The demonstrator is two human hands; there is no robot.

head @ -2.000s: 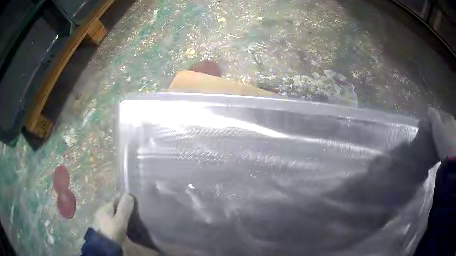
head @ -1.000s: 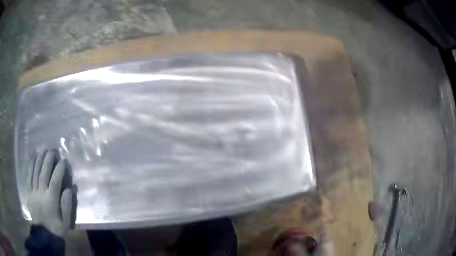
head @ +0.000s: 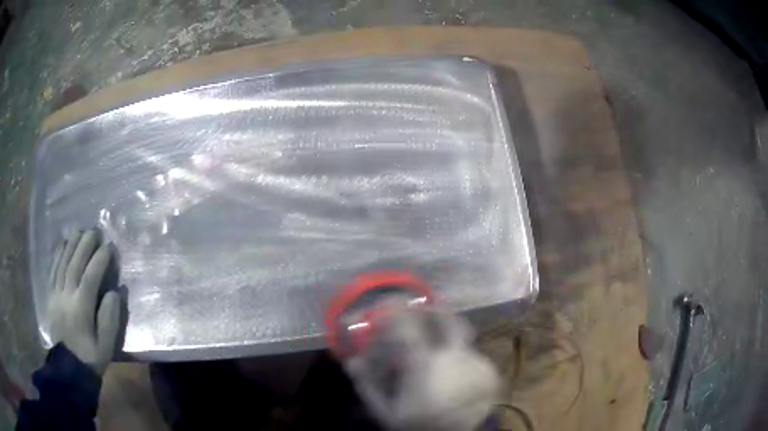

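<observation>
The metal housing (head: 278,202) lies with its broad swirl-marked face up on the tan board (head: 581,168). My left hand (head: 82,299), in a whitish knitted glove, rests flat on the near left corner of the face, fingers slightly apart, holding nothing. My right hand (head: 425,366), gloved and blurred, is closed on the sander at the housing's near edge, right of the middle. The sander's red-orange rim (head: 370,290) shows beyond the hand over the face. The hand hides most of its body. Whether the disc touches the metal I cannot tell.
A thin curved line, perhaps an air hose (head: 579,370), lies on the board at the near right. A long metal tool (head: 680,353) lies on the floor to the right. A dull-red disc (head: 644,341) shows at the board's right edge. Worn green-grey floor (head: 699,194) surrounds the board.
The housing now lies on the board, released from both hands' edge grip. My right hand has brought the sander up from the near right onto the housing's near edge. My left hand stays flat.
</observation>
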